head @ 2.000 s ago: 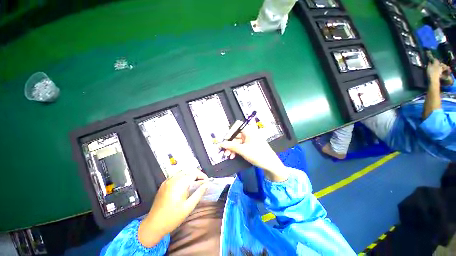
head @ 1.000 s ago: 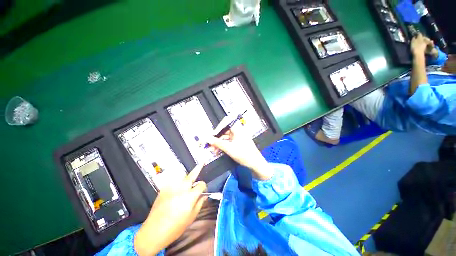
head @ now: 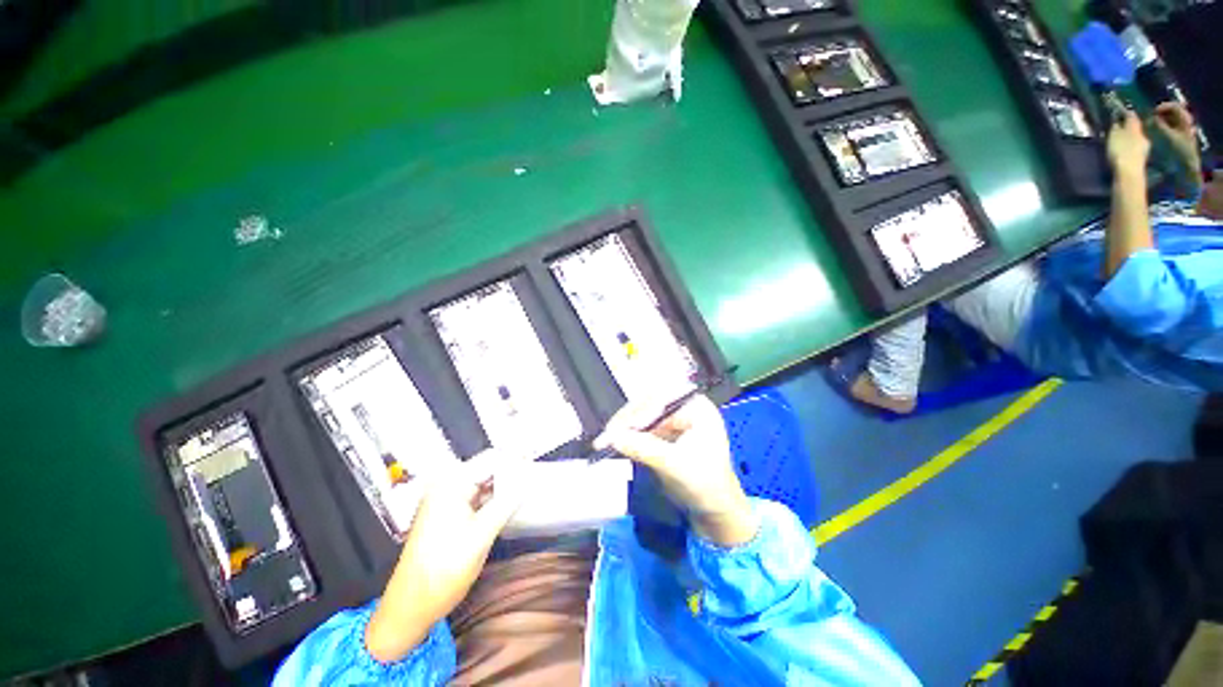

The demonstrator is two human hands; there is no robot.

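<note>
A black foam tray [head: 283, 389] lies at the bench's near edge with a phone assembly in each pocket. The leftmost assembly [head: 239, 517] looks darker; the others are silver-white, with small orange or dark strips. My left hand [head: 443, 537] holds a white liner sheet [head: 570, 495] by its left end, in front of the tray. My right hand [head: 681, 456] holds thin dark tweezers [head: 669, 411] near the tray's lower right corner, just above the sheet's right end. Whether the tweezers hold a piece cannot be told.
A clear parts cup [head: 63, 313] and a small parts pile [head: 252, 230] lie at left. A plastic-wrapped post [head: 649, 51] stands at top. Another loaded tray [head: 841, 201] is at right. A person in blue [head: 1113, 302] sits beyond. A blue stool [head: 770, 450] is below the bench.
My left hand now holds the white sheet out flat to the right. My right hand has moved right and down, with the tweezers off the third assembly and over the sheet's end.
</note>
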